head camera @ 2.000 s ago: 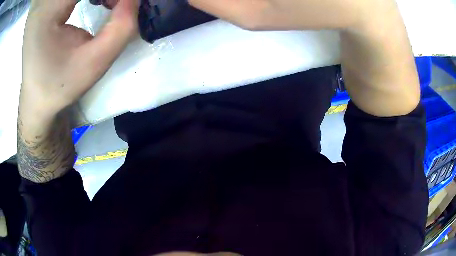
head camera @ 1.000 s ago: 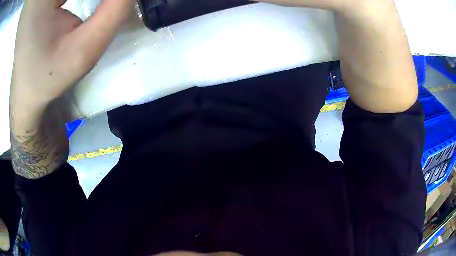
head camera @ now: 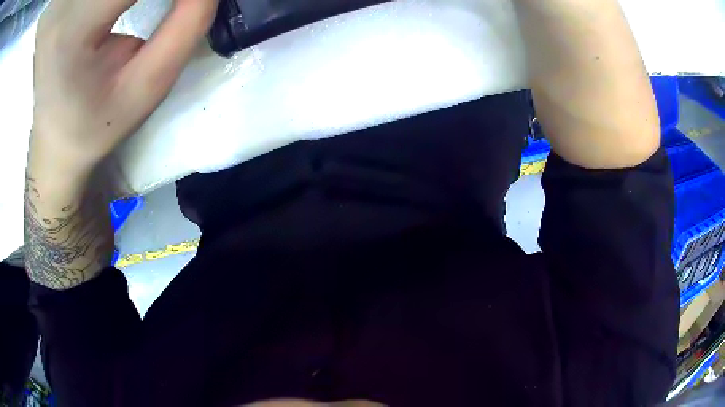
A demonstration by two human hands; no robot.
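A black box-shaped unit (head camera: 298, 17) lies on the white-covered bench (head camera: 358, 79) at the top edge of the picture, which cuts off its far part. My left hand (head camera: 107, 83) is at the top left, beside the unit's left end. Its thumb reaches towards that end, and the fingertips are cut off by the top edge, so its hold is hidden. My right forearm crosses the bench at the upper right; my right hand is out of the picture beyond the top edge.
The bench's front edge runs close to my dark-clothed body. Blue crates (head camera: 699, 199) stand low at the right, with brownish pieces below them. Another bit of blue shows under the bench at the left. A yellow line marks the floor. A dark shape is at the far left edge.
My right hand has moved up out of the picture, leaving only the forearm. The unit shows less than two seconds ago. My left hand has shifted only slightly.
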